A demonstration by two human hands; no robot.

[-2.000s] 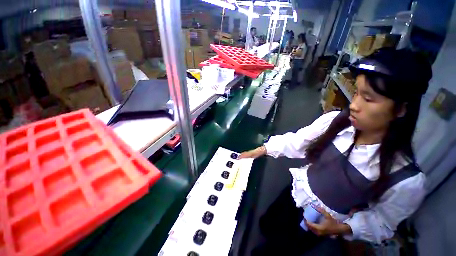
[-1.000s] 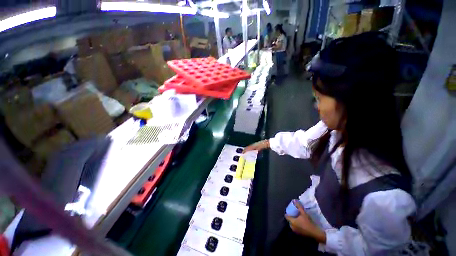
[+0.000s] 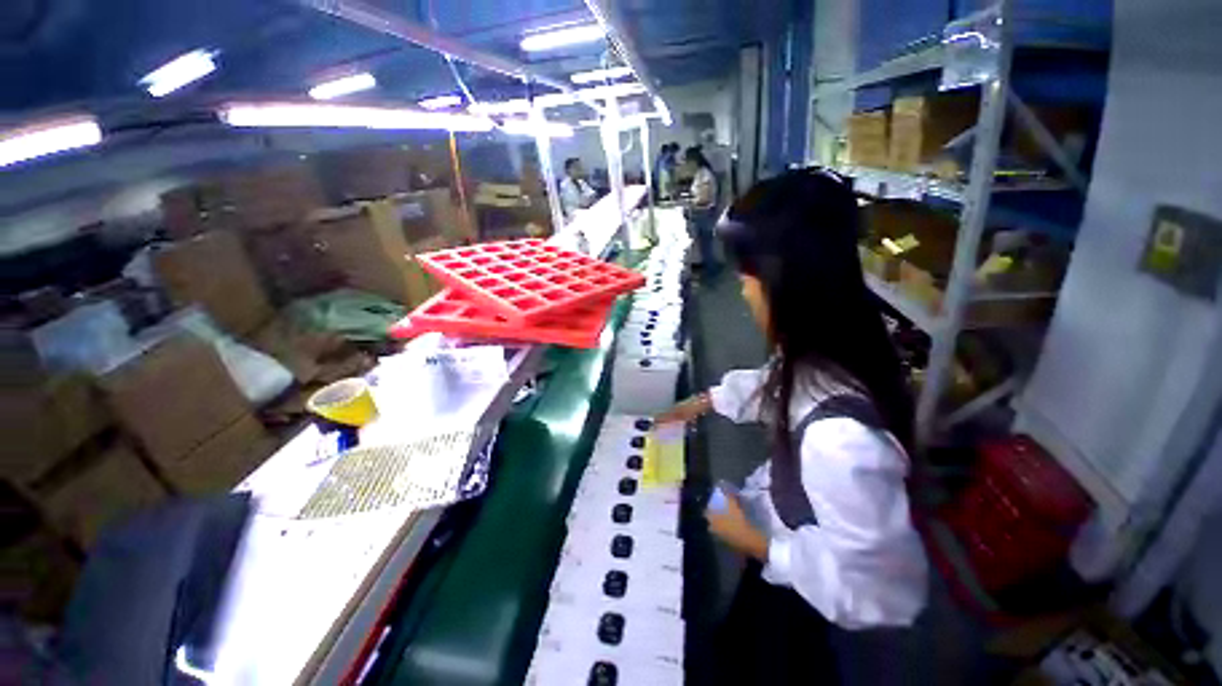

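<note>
Neither of my hands is in the picture. A long row of white smartwatch boxes [image 3: 610, 550], each with a black square watch picture, lies on the green conveyor belt [image 3: 496, 590] in front of me. A yellow paper [image 3: 663, 460] lies on the row near its far end. A coworker's hand [image 3: 686, 410] touches the boxes there. The coworker's other hand [image 3: 730, 523] holds a small pale blue item.
Red blister trays [image 3: 523, 284] sit stacked at the bench's far part. A yellow tape roll [image 3: 343, 401] and a striped sheet [image 3: 389, 476] lie on the white bench [image 3: 268, 570]. A seated coworker [image 3: 838, 496] is at the right. Metal shelving [image 3: 958, 228] stands behind.
The view has swung and pulled back. The near red tray and metal post have left the picture. The coworker now faces further away, with one hand still on the boxes.
</note>
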